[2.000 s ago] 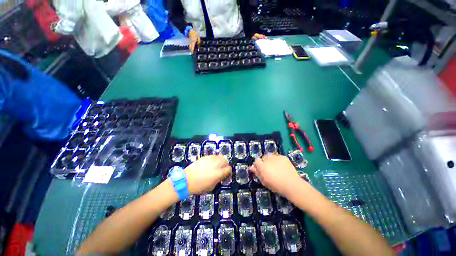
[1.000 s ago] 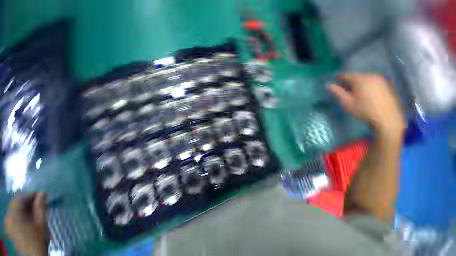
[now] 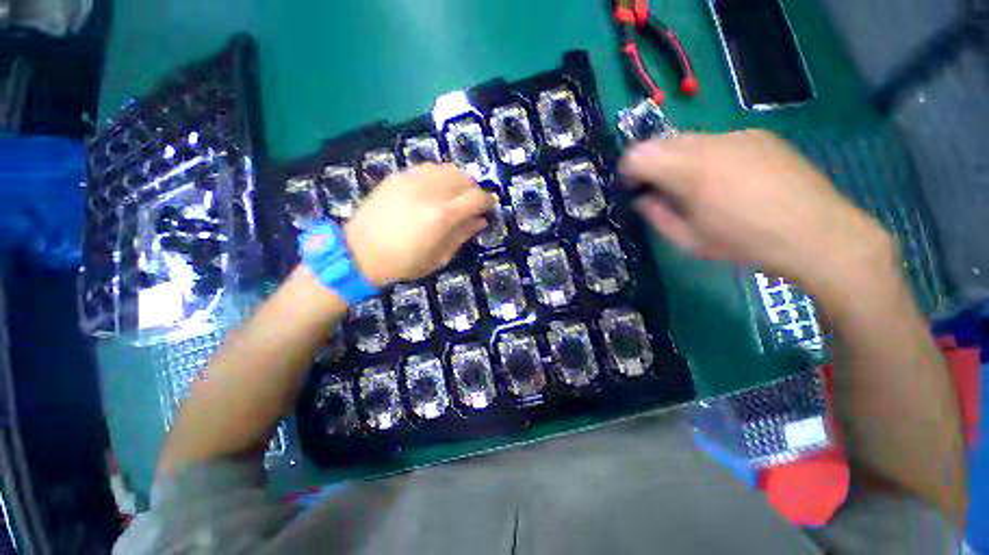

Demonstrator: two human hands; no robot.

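Note:
The black blister tray (image 3: 434, 444) lies in front of me with rows of silvery modules (image 3: 626, 340) with dark round centres. My left hand (image 3: 421, 220), with a blue watch on its wrist, is over the second row from the top, fingertips at a module (image 3: 491, 226). Whether it pinches a small part is hidden. My right hand (image 3: 716, 195) is above the mat at the tray's right edge, thumb and fingers close together with something dark between or beneath them, too unclear to name. A loose module (image 3: 644, 121) lies just beyond it.
Red-handled pliers (image 3: 658, 49) and a smartphone (image 3: 762, 49) lie at the upper right. A second black tray under clear plastic (image 3: 168, 206) is at the left. Clear fine-grid trays (image 3: 788, 308) lie on both sides, partly under my arms. Red plastic (image 3: 805, 490) is below the bench edge.
Since one second ago, both hands have come inward from the side trays, my left to the second module row and my right to the tray's right edge. The view has shifted and is sharper.

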